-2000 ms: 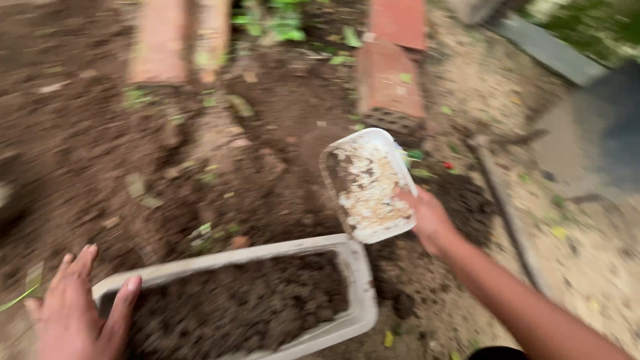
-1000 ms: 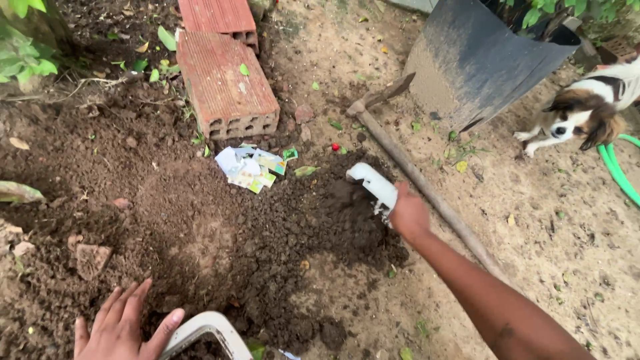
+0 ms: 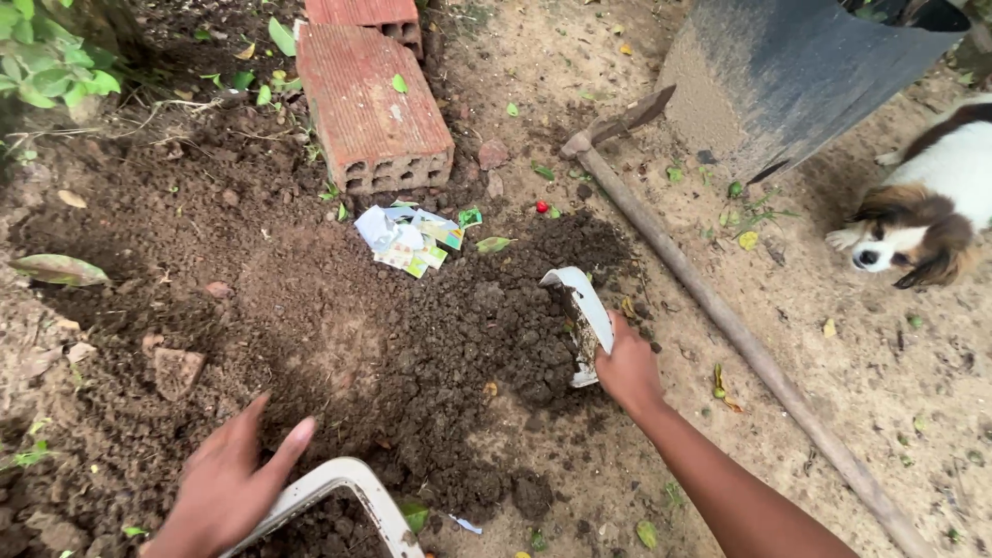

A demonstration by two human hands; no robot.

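My right hand (image 3: pixel 632 364) grips a small white plastic container (image 3: pixel 590 310), tipped on its side against a mound of dark, crumbly soil (image 3: pixel 496 333). Its inner wall is smeared with soil. At the lower left, my left hand (image 3: pixel 232 480) is spread beside the rim of a white planter box (image 3: pixel 353 470), fingers apart and holding nothing. Dark soil shows inside the planter, most of which lies beyond the bottom edge of the view. Torn paper scraps (image 3: pixel 411 239) lie on the ground above the mound.
Hollow clay bricks (image 3: pixel 376 101) lie at the top. A hoe (image 3: pixel 705 298) with a wooden handle runs diagonally to the right of my right hand. Behind its blade stands a large dark planter (image 3: pixel 806 70). A brown and white dog (image 3: pixel 922 209) is at the right edge.
Two seconds ago the white container was above the planter box; one second ago it was at the soil mound, where it is still. It has since tilted more upright on its side.
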